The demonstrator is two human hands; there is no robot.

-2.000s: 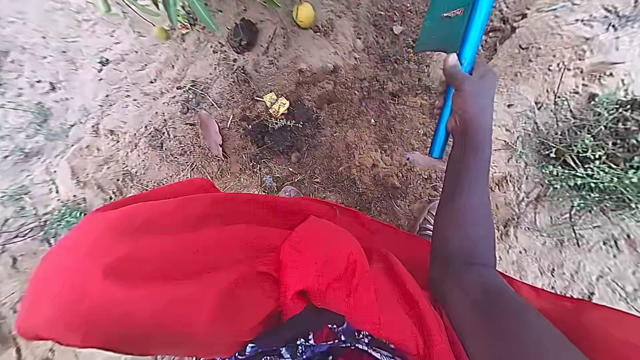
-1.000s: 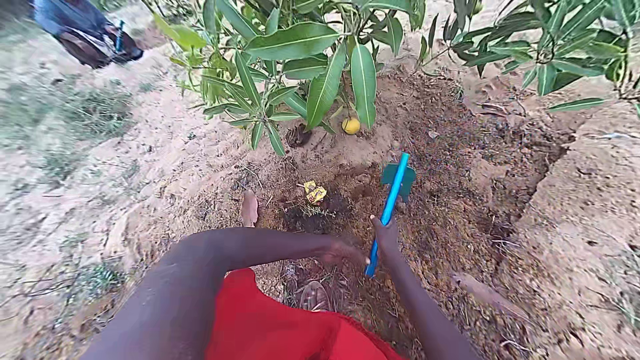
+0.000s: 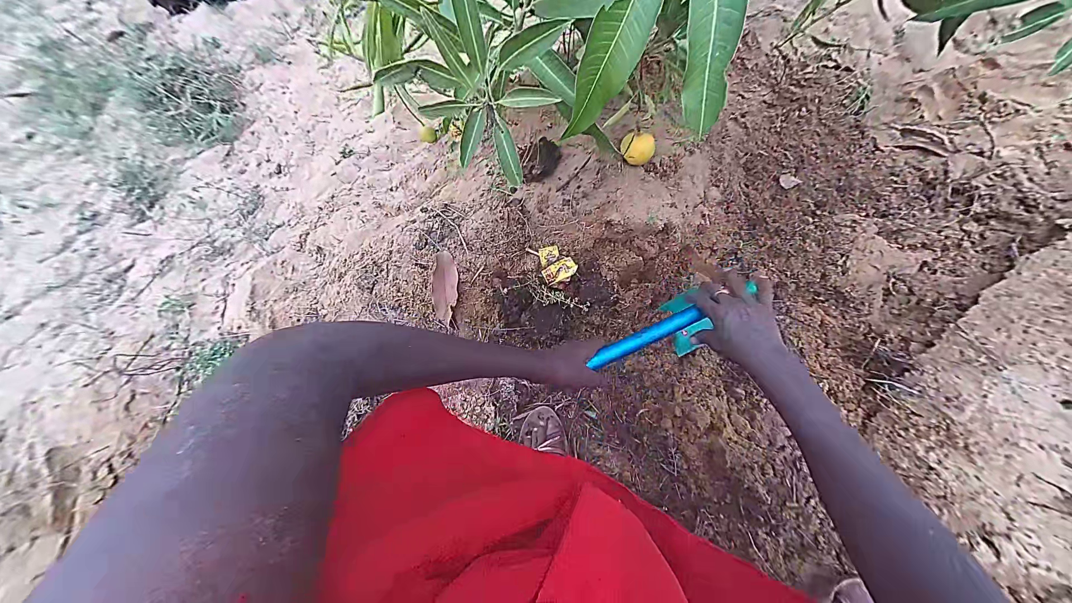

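A hoe with a blue handle [image 3: 643, 338] and a green metal blade [image 3: 688, 339] is held low over the soil, slanting up to the right. My left hand [image 3: 576, 365] is closed around the lower left end of the handle. My right hand [image 3: 737, 314] grips the tool at the blade end, its fingers over the top and partly hiding the blade. Left of the blade, crumpled yellow wrappers [image 3: 559, 270] lie beside a dark damp patch of soil [image 3: 536, 314].
A leafy plant [image 3: 494, 63] hangs over the top, with a yellow fruit [image 3: 638, 148] on the ground below it. A dry leaf [image 3: 445, 287] lies left of the wrappers. My sandalled foot [image 3: 543, 429] is below the dark patch. A raised soil edge [image 3: 997, 293] runs along the right.
My left hand, out of view at first, has come to the handle's lower end. My right hand has moved up to the blade end. The hoe has tilted from steep to a flatter slant.
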